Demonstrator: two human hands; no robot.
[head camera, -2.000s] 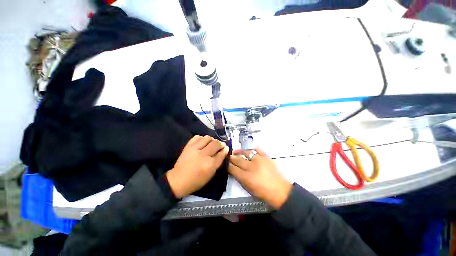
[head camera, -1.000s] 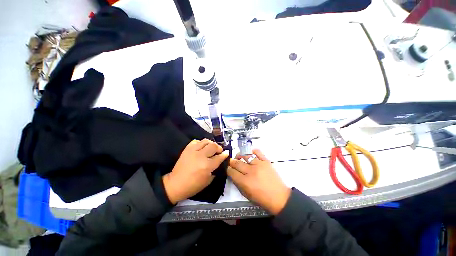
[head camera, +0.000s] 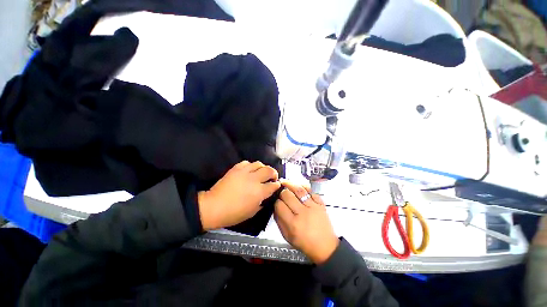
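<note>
The black garment (head camera: 162, 132) lies heaped on the white table left of the needle area. My left hand (head camera: 240, 195) rests on its right edge, thumb and fingertips pinching the cloth. My right hand (head camera: 304, 222), with a ring, meets it there, its fingertips pinching the same edge. The fingertips hide the pinched spot. The presser foot area (head camera: 318, 171) of the white sewing machine (head camera: 396, 108) is just right of and above my fingertips. Whether any cloth lies under the foot I cannot tell.
Scissors with a red and a yellow-orange handle (head camera: 405, 225) lie right of my right hand. A ruler strip (head camera: 240, 246) runs along the front edge. A dark and silver rod (head camera: 345, 51) rises over the machine head. A blue crate (head camera: 18, 201) is at the left. A blurred shape is at the lower right.
The camera view has turned and shifted. The cloth edge and both my hands are now left of the needle area instead of close in front of it. Both hands still pinch the cloth.
</note>
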